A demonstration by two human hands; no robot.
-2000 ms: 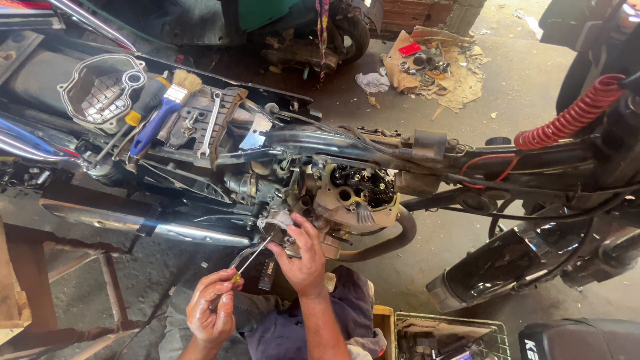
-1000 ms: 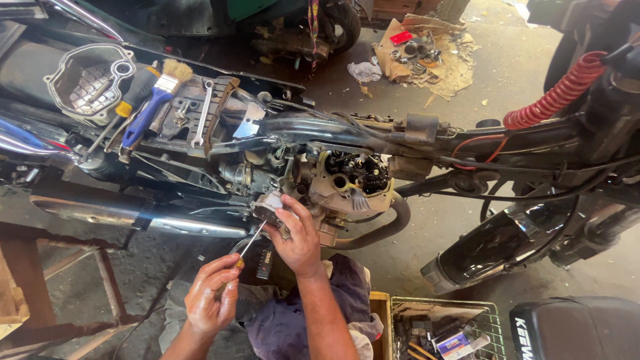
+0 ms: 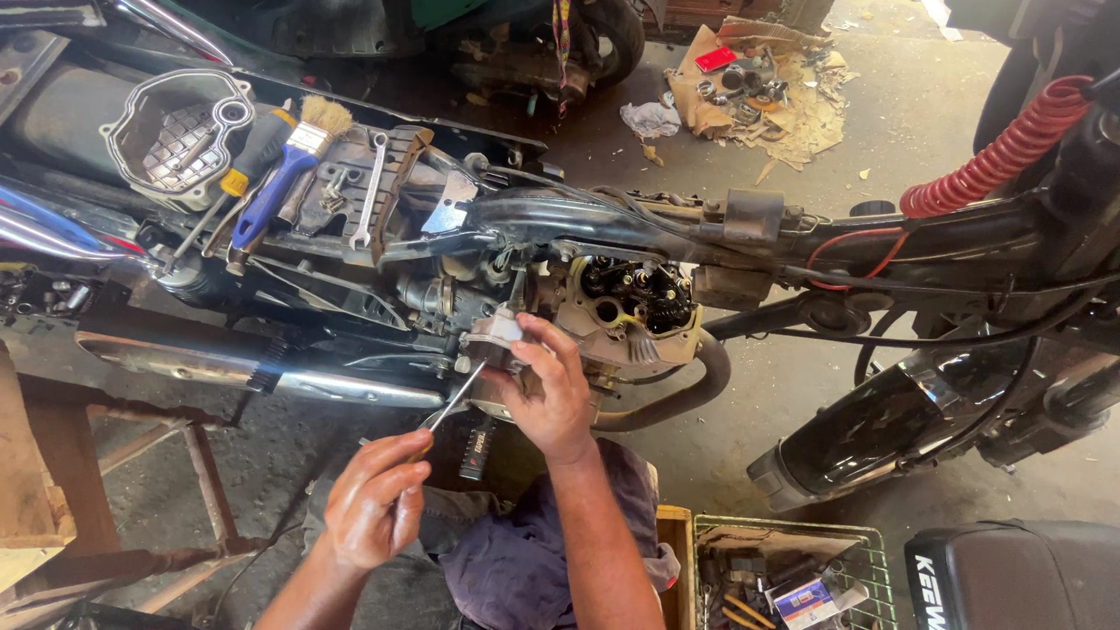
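Note:
My left hand [image 3: 376, 499] grips a thin screwdriver [image 3: 455, 401] by its handle, mostly hidden in the fingers. The shaft slants up and right, its tip at a small metal part [image 3: 492, 339] beside the motorcycle engine. On that part rest the fingers and thumb of my right hand [image 3: 551, 385]; whether they hold it loose or against the engine I cannot tell. Just right of the hand, the opened cylinder head [image 3: 639, 306] shows its valve springs. A gasket-edged metal cover [image 3: 179, 136], a blue-handled paintbrush [image 3: 284, 171] and a combination wrench [image 3: 372, 191] lie on the frame at the left.
A red coiled hose [image 3: 997, 149] hangs at the right. The exhaust pipe [image 3: 691, 394] curves below the engine. A wire basket [image 3: 792, 525] of tools stands at the bottom right, a wooden stool [image 3: 206, 481] at the lower left. Metal parts lie on torn cardboard [image 3: 809, 96] at the top.
My right fingers are more spread on the metal part than one second ago. The screwdriver stays in my left hand, pointing at the same part.

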